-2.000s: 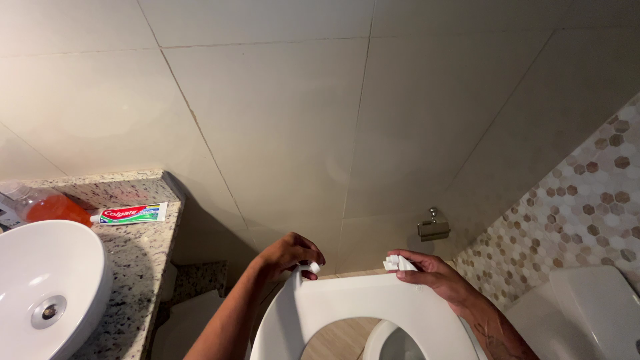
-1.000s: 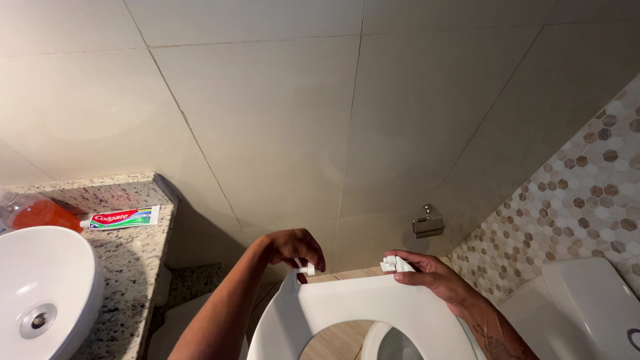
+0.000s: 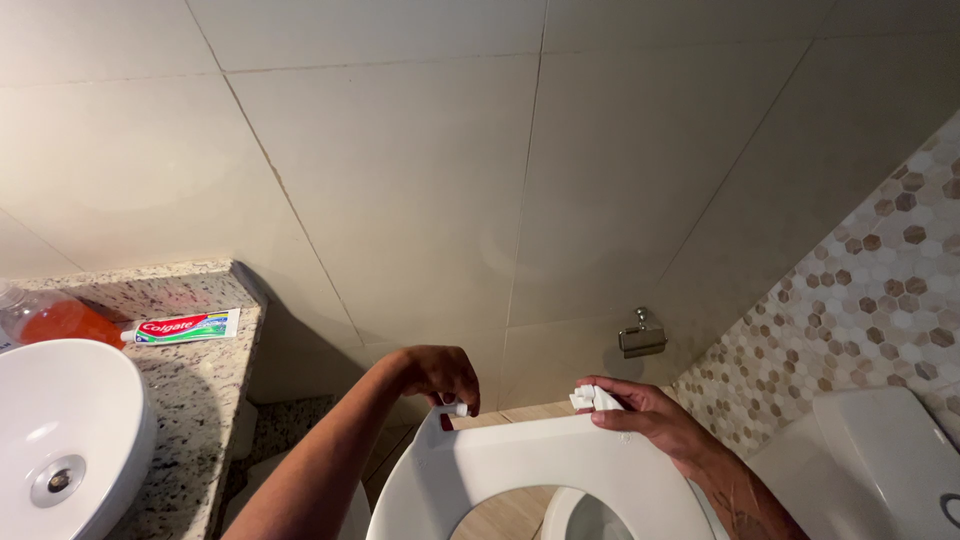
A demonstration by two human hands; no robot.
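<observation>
A white plastic toilet seat point(image 3: 525, 454) is raised in front of me, its hinge edge facing the wall. At its left hinge corner, the bent fingers of my left hand point(image 3: 442, 377) are on a small white plastic hinge pin point(image 3: 454, 409). My right hand point(image 3: 637, 409) grips the right hinge corner between thumb and fingers, beside a white plastic hinge piece point(image 3: 585, 396). Through the seat's opening the rim of a toilet bowl point(image 3: 556, 514) shows below.
On the left, a granite counter point(image 3: 199, 390) bears a white basin point(image 3: 90, 405), a Colgate toothpaste tube point(image 3: 187, 328) and a bottle of orange liquid point(image 3: 67, 322). A metal paper holder point(image 3: 642, 341) is on the tiled wall; a white toilet tank point(image 3: 877, 442) stands at right.
My left fingers have shifted slightly around the left hinge pin. My right hand remains at the right hinge corner.
</observation>
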